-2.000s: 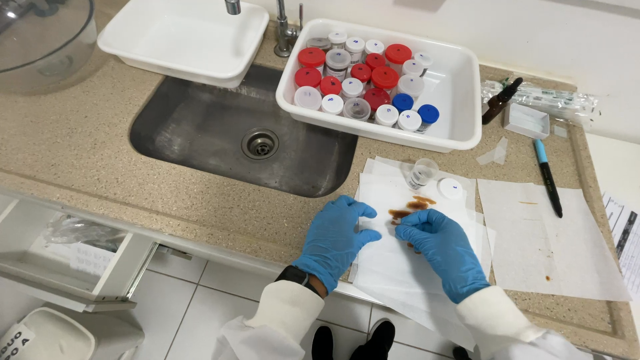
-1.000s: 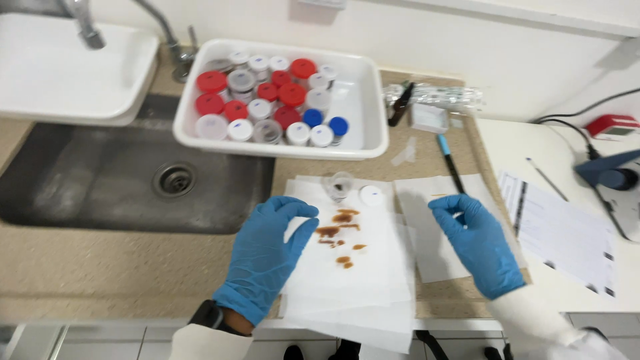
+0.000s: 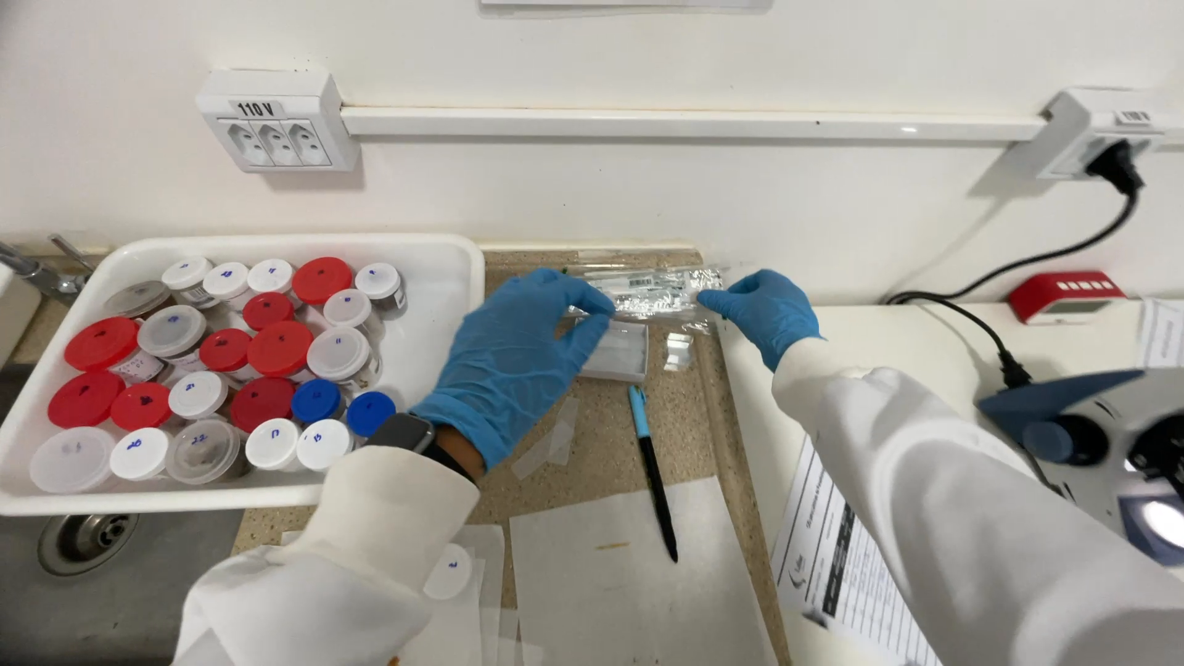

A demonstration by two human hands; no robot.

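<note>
Both hands wear blue gloves and are at a clear plastic packet point(image 3: 647, 291) by the wall. My right hand point(image 3: 763, 310) pinches the packet's right end between thumb and fingers. My left hand point(image 3: 527, 361) reaches over its left end, thumb and forefinger curved close together; whether they grip the plastic cannot be told. Just below lies a small clear box point(image 3: 618, 351), partly behind the left hand, with small glass pieces point(image 3: 678, 351) to its right. A black marker with a light blue end point(image 3: 655, 481) lies nearer me, its lower part over white paper point(image 3: 620, 573).
Left stands a white tray point(image 3: 435, 277) of lidded specimen cups point(image 3: 280, 348), beside the steel sink point(image 3: 139, 592). A white lid point(image 3: 449, 572) rests on paper under my left forearm. At right are a microscope point(image 3: 1091, 444), a printed form point(image 3: 851, 555), a red device point(image 3: 1064, 296) and a black cable point(image 3: 1036, 250).
Both hands have moved from the stained papers up to the plastic packet near the wall, and the right now pinches it. The view has shifted toward the wall.
</note>
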